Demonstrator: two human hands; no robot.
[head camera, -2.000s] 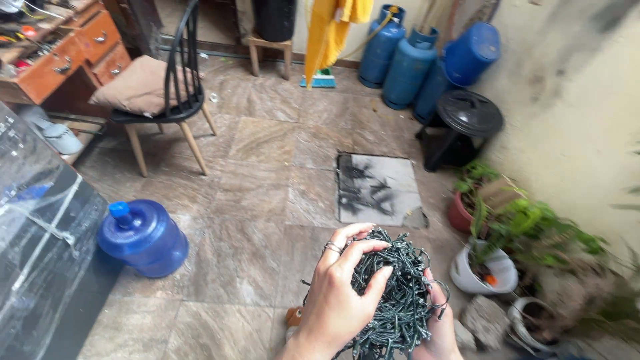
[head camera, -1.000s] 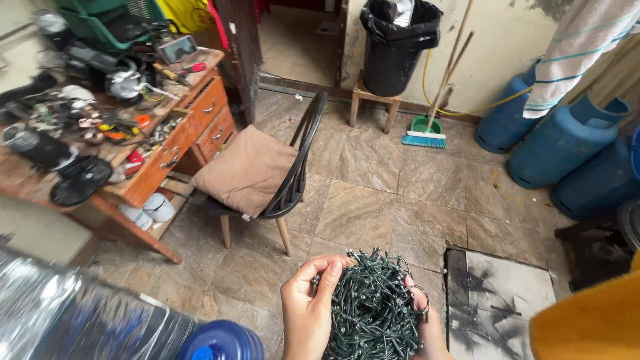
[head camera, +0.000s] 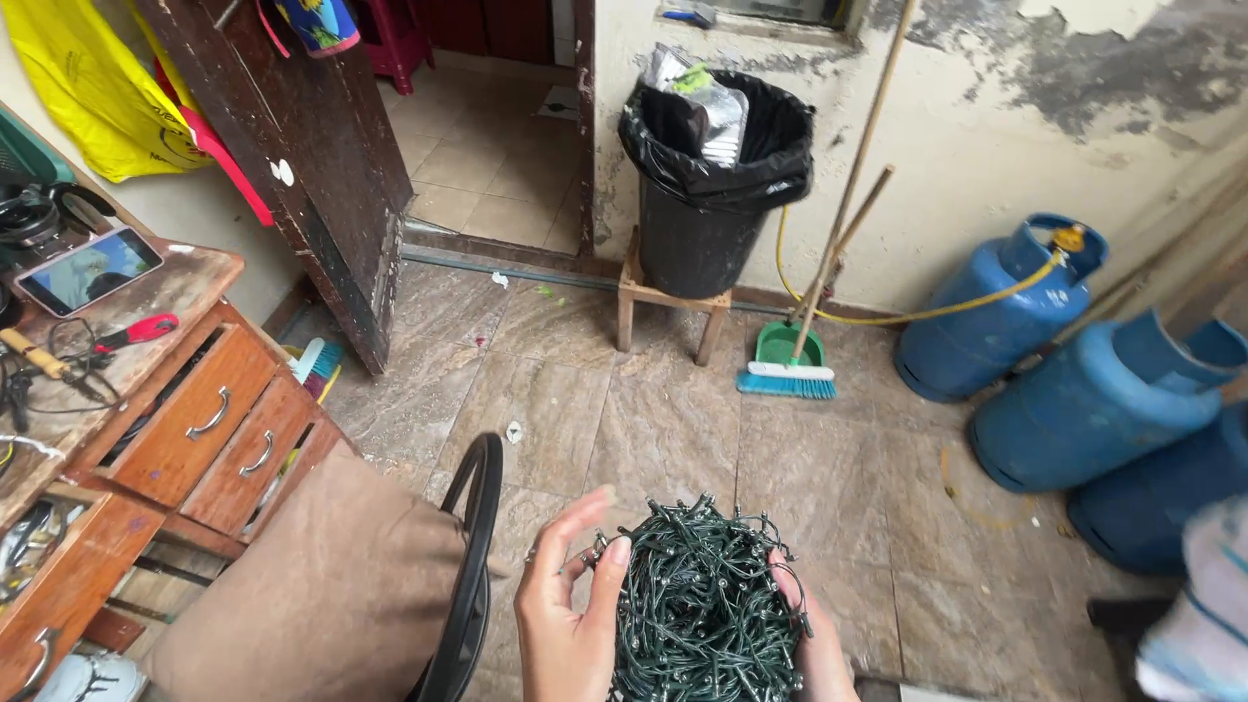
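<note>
A tangled bundle of dark green string lights [head camera: 707,604] is at the bottom middle of the head view, above the floor. My left hand [head camera: 570,595] is at its left side, thumb against the wires and the index finger raised off them. My right hand [head camera: 814,634] supports the right side, its fingers partly hidden behind the bundle. Small clear bulbs stick out all around the wires.
A chair with a brown cushion [head camera: 322,585] stands close on the left, beside a wooden desk [head camera: 234,390] with tools. Ahead are an open door [head camera: 302,156], a black bin [head camera: 707,234], a broom [head camera: 785,380] and blue gas cylinders [head camera: 1004,302].
The view has swung left and forward toward the doorway and bin. My left index finger has lifted off the bundle, which stays between both hands.
</note>
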